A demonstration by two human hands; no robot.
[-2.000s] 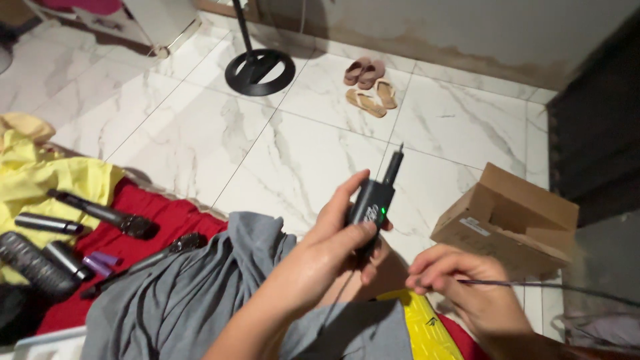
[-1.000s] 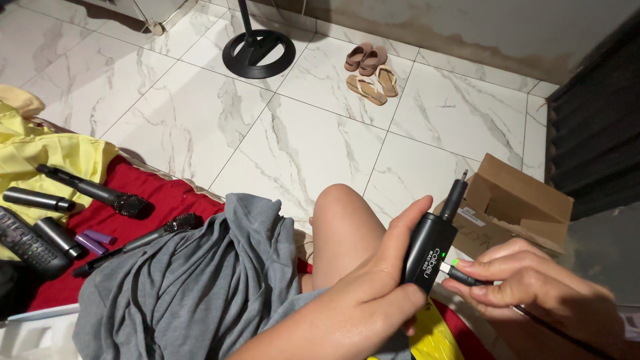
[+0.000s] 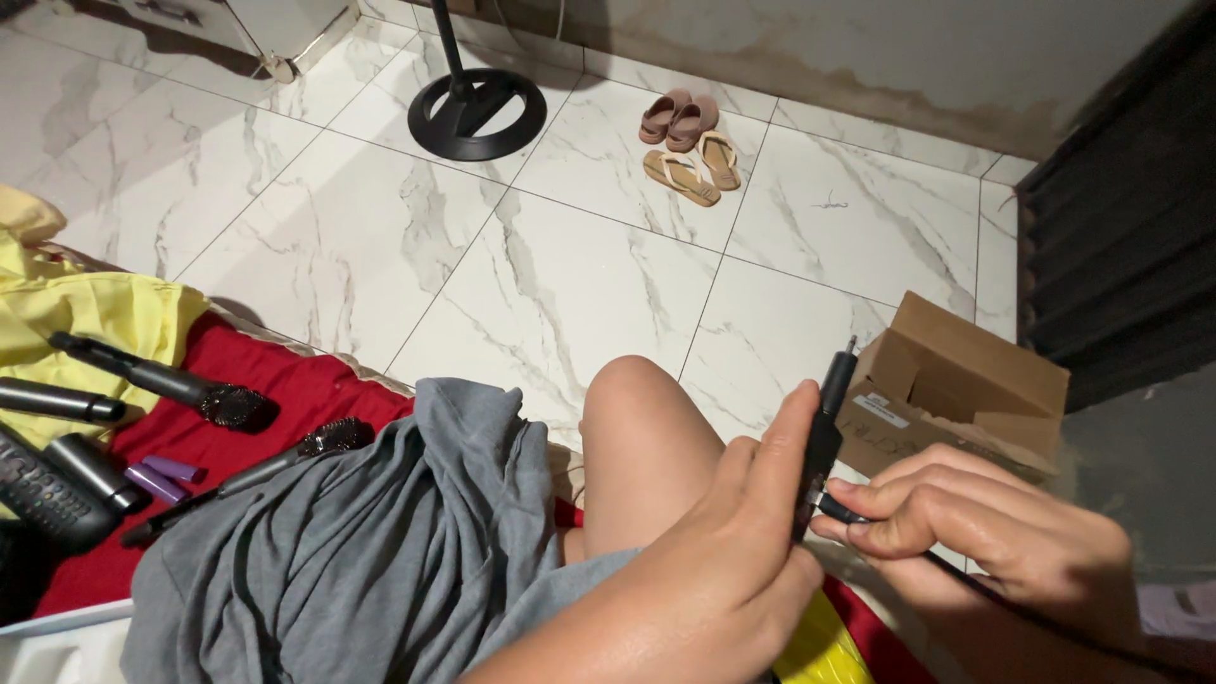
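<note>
My left hand (image 3: pixel 750 532) holds a small black wireless audio receiver (image 3: pixel 819 446) edge-on, its jack plug pointing up and away. Between the thumb and fingers of my right hand (image 3: pixel 988 532) is the black plug of a cable (image 3: pixel 1016 608). The plug's metal tip meets the side of the receiver; how far in it sits cannot be told. Two black microphones (image 3: pixel 180 382) (image 3: pixel 275 464) lie on the red cloth (image 3: pixel 214 361) at the left, near dark cylinders (image 3: pixel 90 465), small purple cylinders (image 3: pixel 157 482) and a remote control (image 3: pixel 47 489).
An open cardboard box (image 3: pixel 950 408) stands on the tiled floor beyond my right hand. Farther off are sandals (image 3: pixel 682 176), clogs (image 3: pixel 676 122) and a round black stand base (image 3: pixel 477 114). Grey cloth (image 3: pixel 332 541) covers my lap; yellow cloth (image 3: pixel 76 304) lies at the left.
Two seconds ago the cable end was apart from the receiver; now its plug touches the receiver's side. My left hand has turned the receiver from showing its face to edge-on.
</note>
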